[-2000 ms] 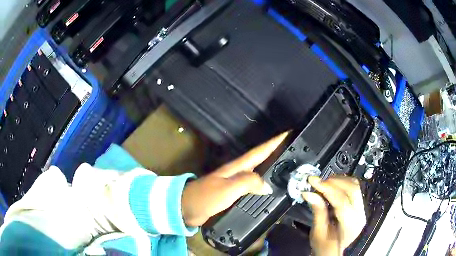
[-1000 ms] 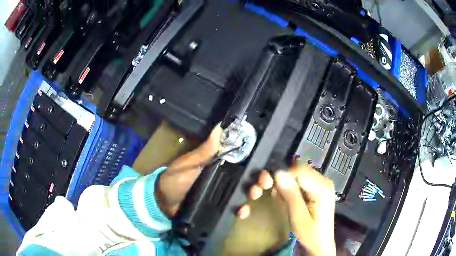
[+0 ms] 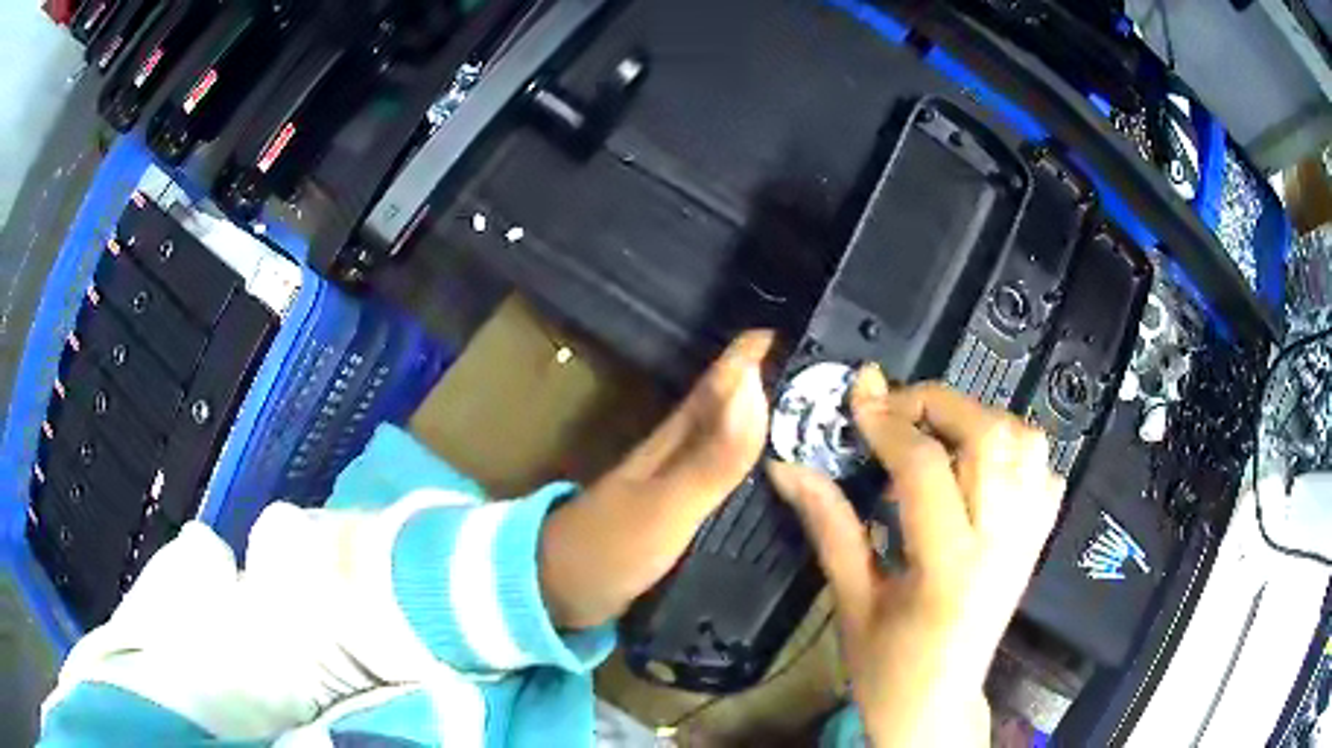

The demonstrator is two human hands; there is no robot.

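Observation:
A long black lock panel [image 3: 913, 234] lies hollow back up, slanting across the middle of the mat. A silver round hub [image 3: 815, 420] sits on the panel's back at its middle. My right hand [image 3: 935, 512] has thumb and fingertips on the hub's right and lower edges. My left hand [image 3: 679, 475] lies along the panel's left side, its fingertips at the hub's left edge; the side hides whether it grips the panel. A lever handle [image 3: 584, 105] lies on the mat at the upper left.
More black panels [image 3: 1074, 383] lie to the right, with silver discs [image 3: 1158, 344], thin silver pins [image 3: 1113, 547] and small black parts [image 3: 1191, 453] beyond. A blue crate [image 3: 278, 439] of black panels stands left. Stickered panels [image 3: 275, 143] are at upper left. A long bar [image 3: 453, 139] borders the mat.
The panel, which was tilted up on its edge a second ago, now lies back up. My right hand has moved from beside the panel onto the hub.

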